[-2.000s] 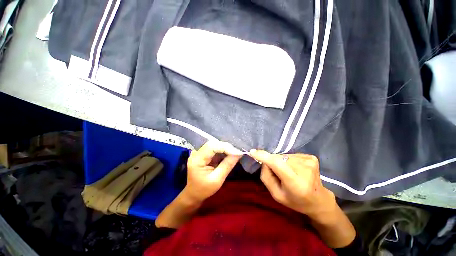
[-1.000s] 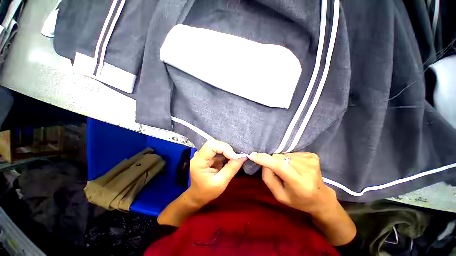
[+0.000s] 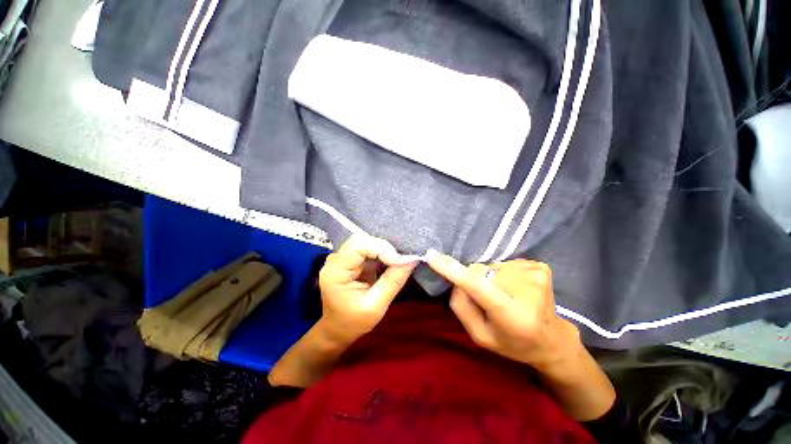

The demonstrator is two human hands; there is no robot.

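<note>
A dark-grey garment (image 3: 390, 186) with a white pocket flap (image 3: 412, 108) lies over the table edge. White piping (image 3: 642, 327) runs along its hem, and a double white stripe (image 3: 548, 143) runs up from it. My left hand (image 3: 360, 290) pinches the hem between thumb and forefinger. My right hand (image 3: 507, 308) pinches the hem just beside it, fingertips almost touching; a small band shows on one finger. Any needle is too small to see. A fine loose thread (image 3: 672, 182) lies on the cloth at the right.
A grey sleeve piece with a white end band (image 3: 208, 124) lies on the white table (image 3: 104, 143) at the left. Below the table edge are a blue bin (image 3: 173, 260) and a tan folded cloth (image 3: 212, 308). More grey cloth with a white part (image 3: 774, 165) lies at the right.
Both hands stay at the same place on the hem, with fingertips slightly shifted. The garment's flap and stripes appear a little further right and up in view.
</note>
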